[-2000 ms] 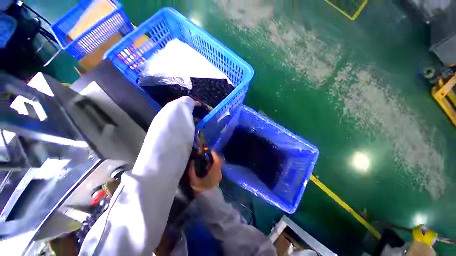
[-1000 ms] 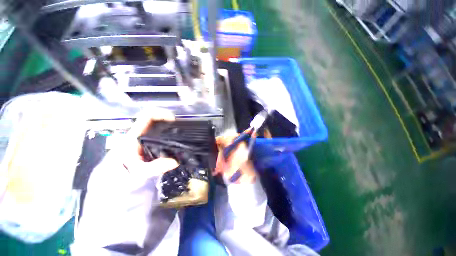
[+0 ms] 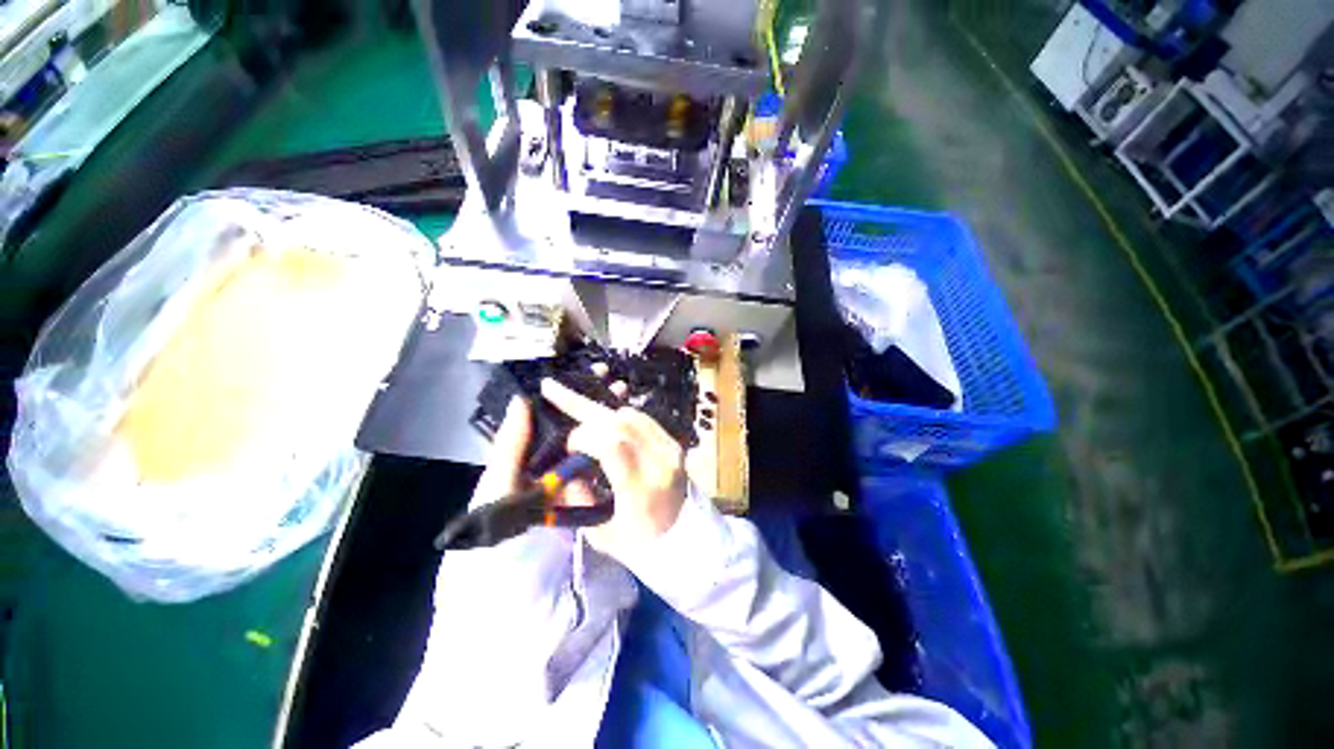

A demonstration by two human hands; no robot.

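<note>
The shallow cardboard box (image 3: 733,439) stands against the press front, with small black parts (image 3: 661,384) heaped in it. My left hand (image 3: 511,451) is at the box's left side and holds a black gridded piece (image 3: 544,427), partly hidden by my fingers. My right hand (image 3: 638,465) is close beside it, fingers pointing over the piece and the box. It holds dark nippers (image 3: 505,518) with orange and blue touches, their dark end pointing left.
The press (image 3: 644,51) stands ahead, with a green button (image 3: 493,312) and a red button (image 3: 702,341). A bagged carton (image 3: 220,366) is on the left. A blue perforated crate (image 3: 983,329) and a deeper blue bin (image 3: 958,607) are on the right.
The view has turned from the crates to the press. My hands have come together over the box. The nippers, earlier pointing towards the crate, now point left.
</note>
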